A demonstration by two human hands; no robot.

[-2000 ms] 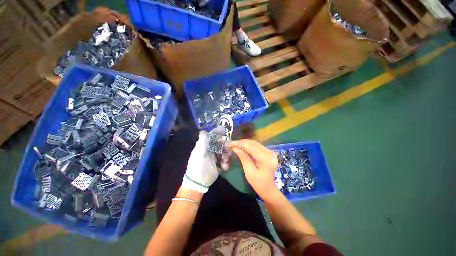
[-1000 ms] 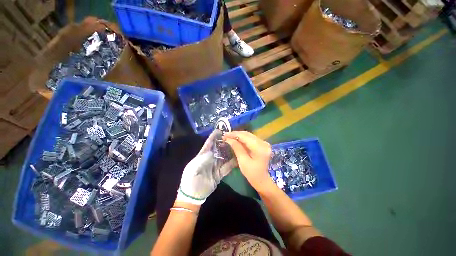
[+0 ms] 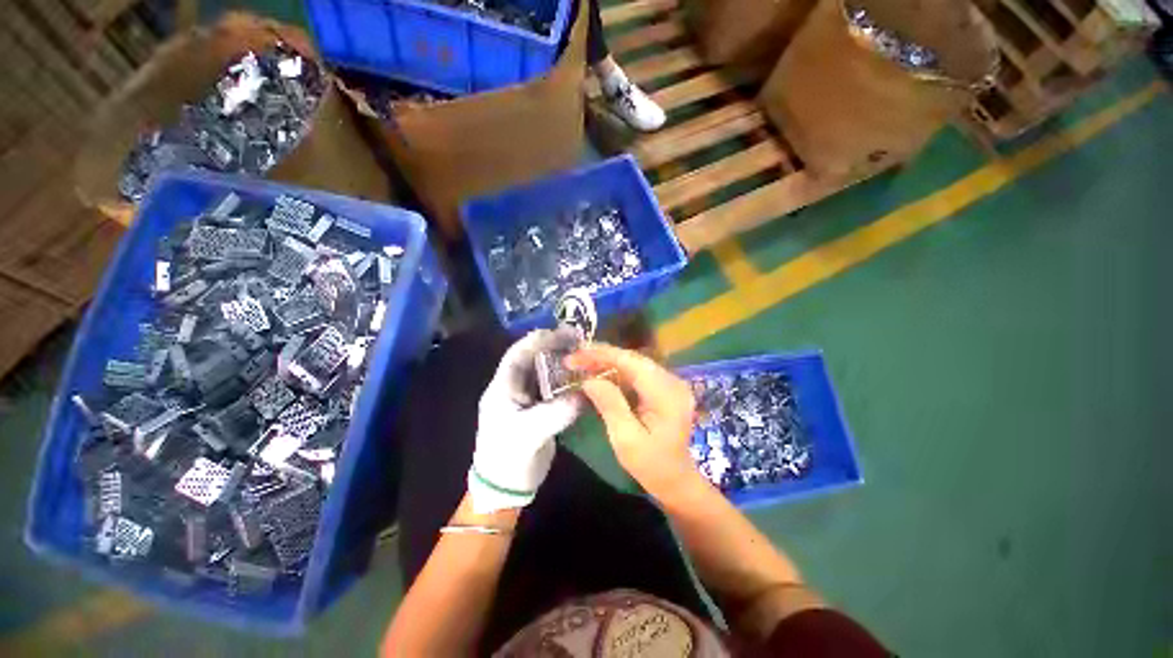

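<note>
My left hand [image 3: 518, 418], in a white knit glove with a green edge, holds a small grey part [image 3: 556, 373] above my lap. The part is flat and roughly rectangular, its face turned partly up. My bare right hand [image 3: 641, 409] is at the part's right side, thumb and fingertips pinched together. A thin pale tip shows at these fingertips; I cannot tell whether it is a tool or an edge of the part. The glove and fingers hide much of the part.
A large blue tub [image 3: 64, 444] heaped with grey parts stands at left. Small blue tubs with parts stand ahead [image 3: 659, 229] and at right [image 3: 839, 424]. Cardboard boxes [image 3: 495, 152], another blue tub [image 3: 386, 54], a wooden pallet [image 3: 736, 206] and a person's shoe [image 3: 633, 103] are beyond.
The grey part has been turned in my gloved left hand and its face shows differently. My right hand stays close against it, its fingers slightly shifted. The view has moved slightly.
</note>
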